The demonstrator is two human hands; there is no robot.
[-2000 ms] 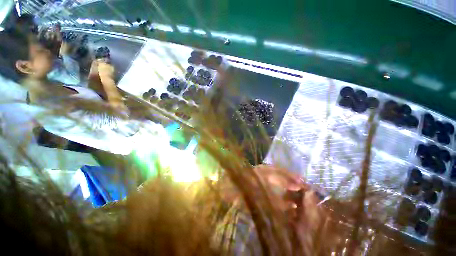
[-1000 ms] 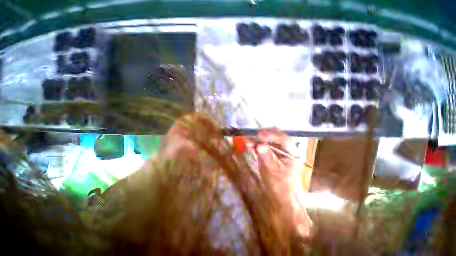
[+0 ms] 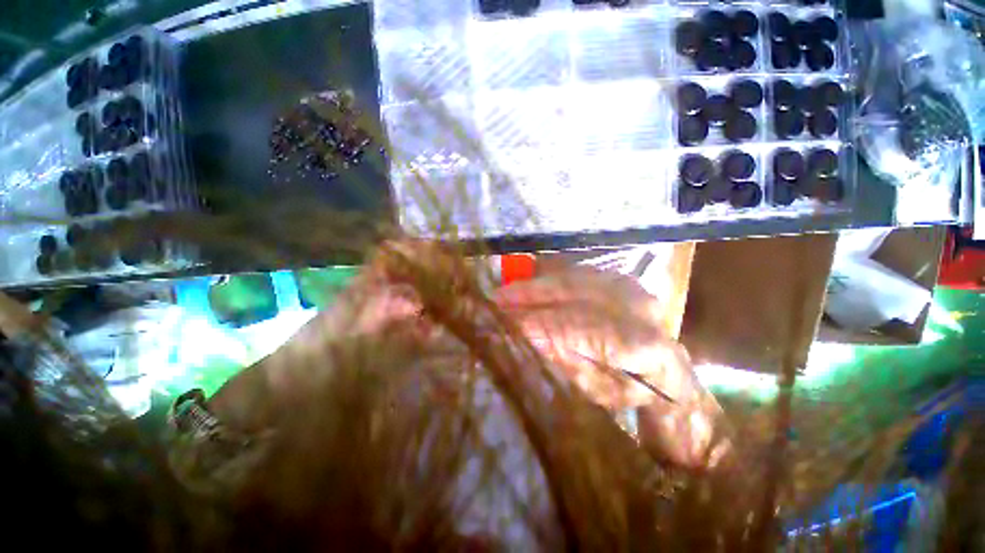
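Note:
My left hand [image 3: 391, 297] is low in the centre, largely covered by blurred hair; its fingertips and anything in them are hidden. My right hand [image 3: 616, 324] is close to its right, with a slim hand tool [image 3: 648, 383] lying along its fingers. A red-orange tip [image 3: 517, 268] shows between the hands. Beyond them is a clear compartment tray [image 3: 572, 119] with bare pockets at left and middle. Small black round parts [image 3: 718, 110] sit in clusters in its right pockets. Tiny dark pieces [image 3: 319, 135] lie heaped on the dark mat [image 3: 232, 103].
A second clear tray [image 3: 27, 151] with black discs is at far left. An open cardboard box [image 3: 756, 302] stands right of my hands, a crumpled clear bag [image 3: 918, 119] at far right. A blue bin [image 3: 864, 516] is at lower right. Hair blocks much of the lower view.
The view has swung right and down from the neighbouring person and bench to my hands. Since one second ago, my right hand has turned over more, its back now showing, and the tool points lower.

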